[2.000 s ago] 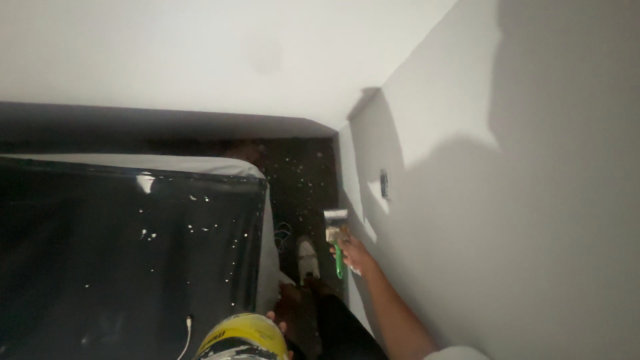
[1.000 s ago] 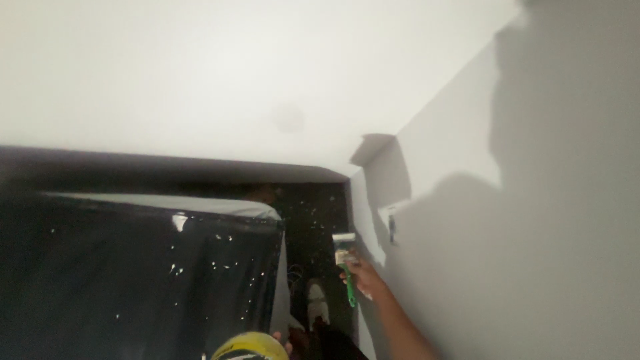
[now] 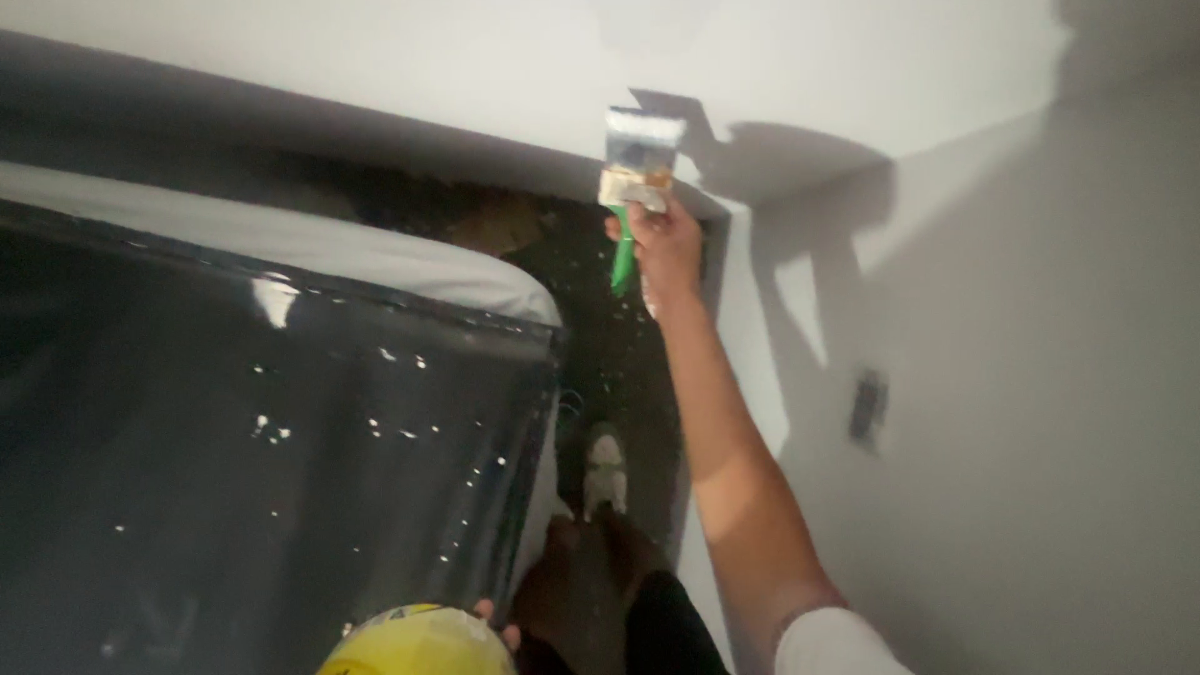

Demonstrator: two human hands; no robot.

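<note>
My right hand (image 3: 664,239), on an outstretched arm, grips a wide paintbrush (image 3: 642,155) with a green handle. The white-tipped bristles point up toward the far wall (image 3: 450,66); whether they touch it I cannot tell. At the bottom, the fingertips of my left hand (image 3: 497,623) curl around the right side of a yellow bucket (image 3: 422,647), whose lower part is cut off by the frame. The rest of that hand is hidden.
A black plastic sheet (image 3: 281,487) with white paint spots covers a bed-like piece at left, with white fabric (image 3: 328,239) along its edge. A dark speckled floor (image 3: 609,356) runs beside it. On the right wall (image 3: 1012,375) is a blurred dark socket or switch (image 3: 868,408).
My right hand has moved up and forward with the brush, from beside the right wall to near the far wall. The yellow bucket remains at my left hand. The view has shifted.
</note>
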